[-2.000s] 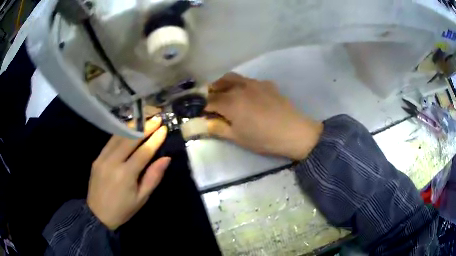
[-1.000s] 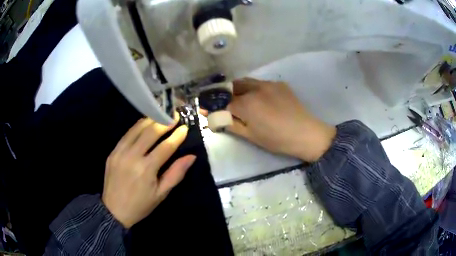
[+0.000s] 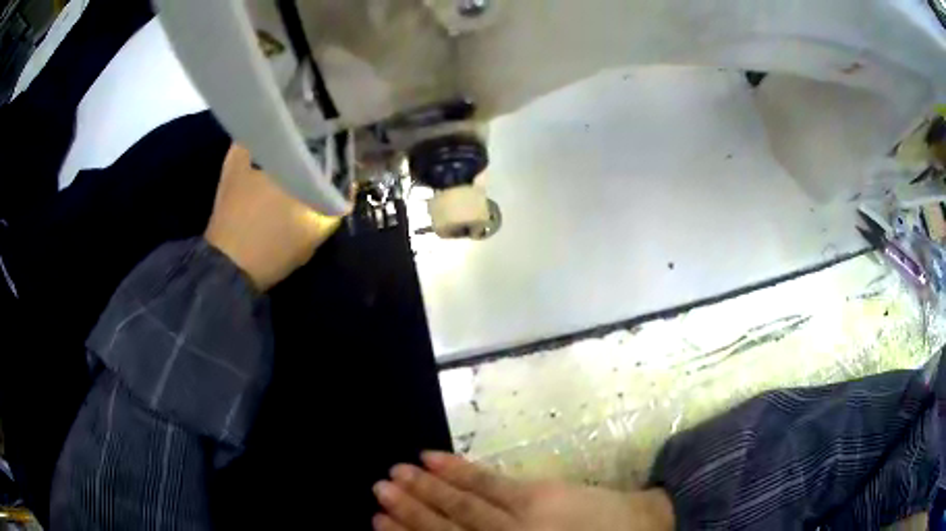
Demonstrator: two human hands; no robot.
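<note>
A large black fabric panel (image 3: 342, 363) lies under the sewing machine head (image 3: 622, 36) and over the left and lower bed. Its straight right edge runs down from the lit presser foot (image 3: 376, 207). My left hand (image 3: 268, 223) is left of the presser foot on the cloth, its fingers hidden behind the machine's face cover. My right hand (image 3: 477, 500) lies flat at the bottom, fingertips on the fabric's right edge, partly cut off by the frame. A dark knob with a cream cap (image 3: 456, 207) sits right of the presser foot.
The white machine bed (image 3: 581, 228) ends at a dark gap, with a worn yellowish plastic-covered table edge (image 3: 622, 394) in front. Snips with pinkish handles (image 3: 900, 259) lie among small tools at the far right. A white area (image 3: 135, 104) shows at upper left, surrounded by dark cloth.
My right hand has moved from beside the needle area down to the fabric's lower right edge. My left hand has moved up, its fingers passing behind the machine head.
</note>
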